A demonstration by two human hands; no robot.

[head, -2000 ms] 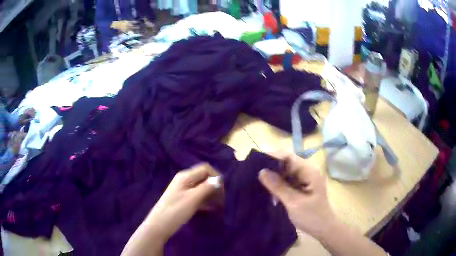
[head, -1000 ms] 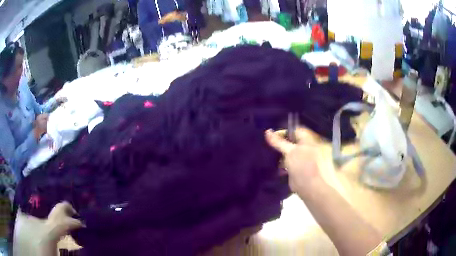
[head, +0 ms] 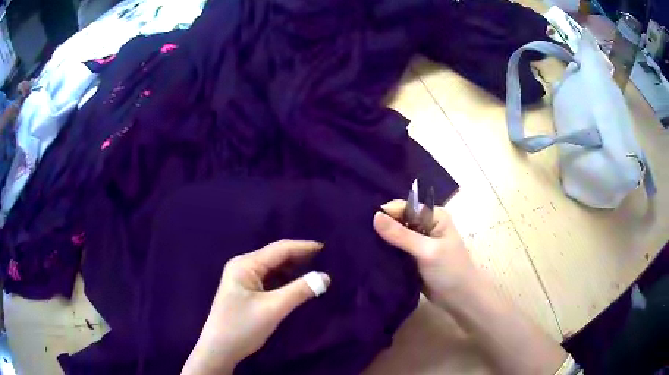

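Observation:
The large dark purple garment [head: 293, 132] covers the middle of the table, with a flat smooth part under my hands. My left hand [head: 268, 293] is just above this flat part, thumb and fingers apart, holding nothing; a white band is on its thumb. My right hand [head: 425, 245] is at the garment's right side, closed around small snips [head: 419, 206] whose two pointed silver blades stick up, slightly apart. Whether its fingertips also touch the cloth I cannot tell. No loose thread can be made out.
The pale wooden table [head: 506, 256] shows at right. A pale grey handbag [head: 598, 132] with a wide strap lies at right. An embroidered garment [head: 121, 110] with pink patches lies at left, beside white cloth [head: 55, 95]. A blurred bottle [head: 626, 40] stands beyond the bag.
The view has tilted down. My left hand has let go of the cloth at far left and moved to the middle. The garment now lies spread flatter, and my right hand still has the snips.

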